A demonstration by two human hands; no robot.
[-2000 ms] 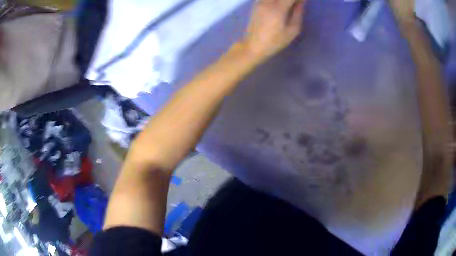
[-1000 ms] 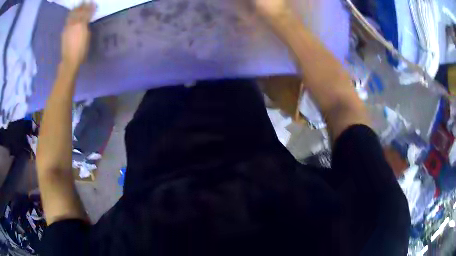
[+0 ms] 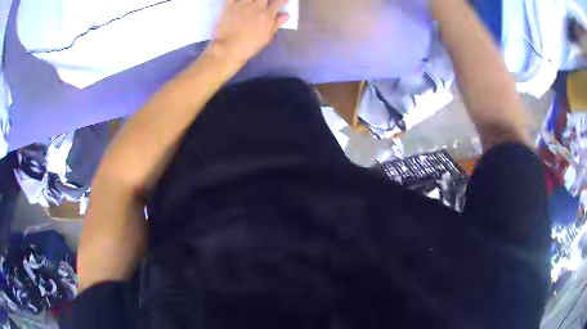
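A white fabric piece (image 3: 129, 40) with a thin dark curved line lies flat on the lavender table cover (image 3: 83, 106) at the upper left. My left hand (image 3: 248, 24) lies on the right end of the fabric, fingers slightly apart and pointing to the top edge. Whether it grips the fabric cannot be told. My right forearm reaches up at the upper right. My right hand is cut off by the top edge.
White stacked pieces (image 3: 537, 48) and a blue panel (image 3: 487, 18) are at the upper right. Below the table are a cardboard box (image 3: 344, 99), a black crate (image 3: 421, 172) and fabric scraps (image 3: 51, 173) on the floor. My black-clothed body fills the lower middle.
The white fabric now reaches farther right over the cover. My left hand has moved right onto it. My right hand has gone out past the top edge. The camera view has shifted.
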